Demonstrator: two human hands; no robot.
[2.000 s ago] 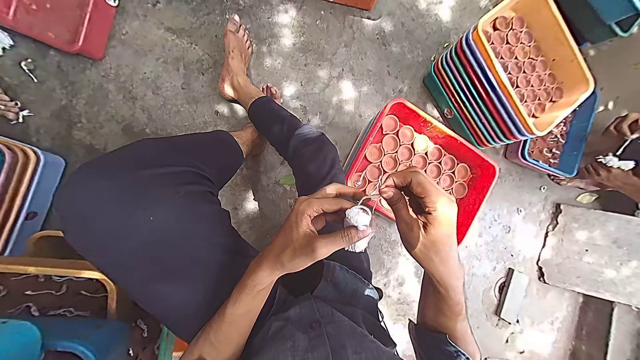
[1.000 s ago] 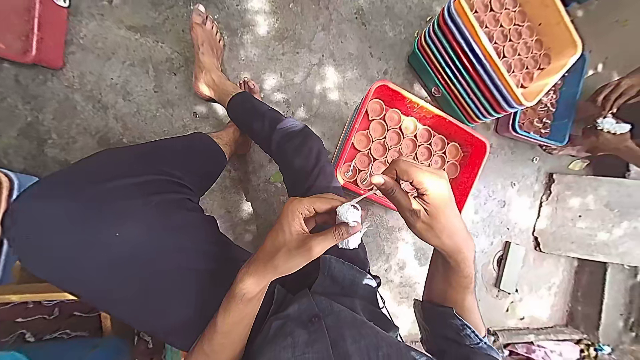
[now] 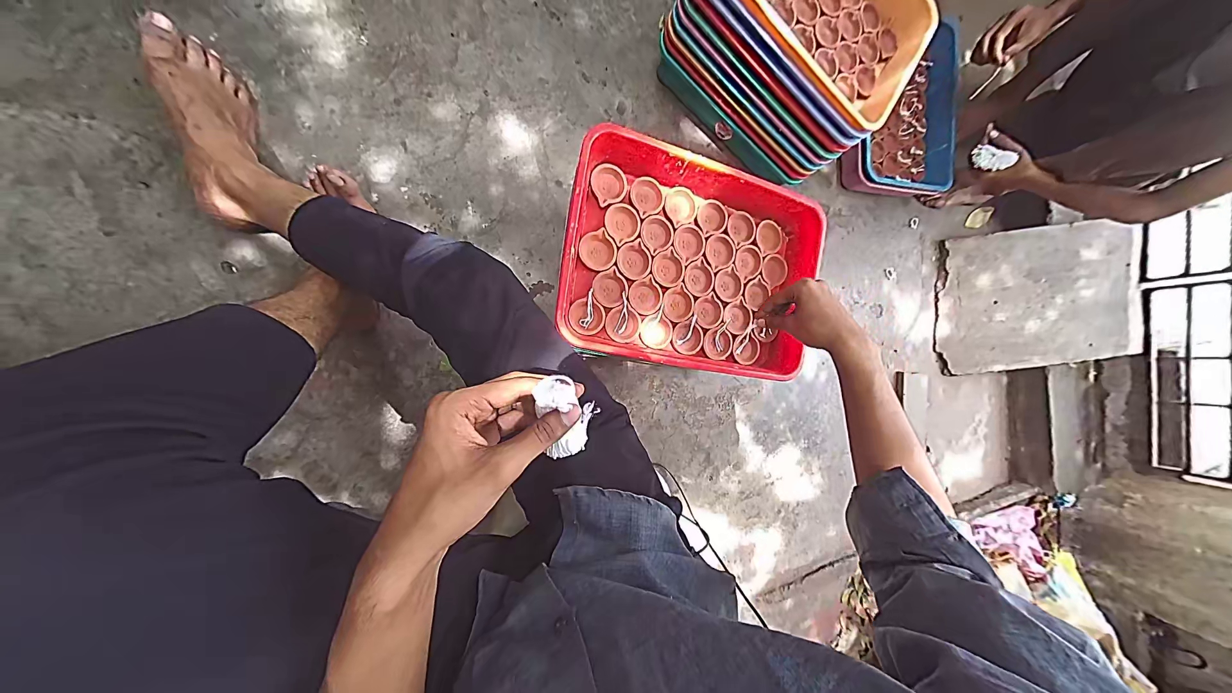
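Note:
Above my thigh, my left hand [image 3: 491, 423] pinches a bundle of white cotton wicks [image 3: 566, 431]. My right hand [image 3: 810, 313] reaches into the right side of a red plastic tray [image 3: 811, 231], its fingertips at the small clay lamps near the lower right corner. Whether those fingertips still hold a wick cannot be made out. Rows of round clay lamps [image 3: 688, 241] fill much of the tray, and white wicks [image 3: 688, 332] lie in several lamps of the row nearest me.
Beyond the tray, nested coloured plastic trays [image 3: 746, 87] rise in a stack with clay lamps in the top one. A blue tray [image 3: 948, 106] of lamps stands beside it, near another person's hands [image 3: 1006, 164]. A concrete slab [image 3: 1039, 294] lies at the right.
My right hand has moved away from the wick bundle in my left hand and out to the right side of the red tray. My left hand keeps its hold on the bundle.

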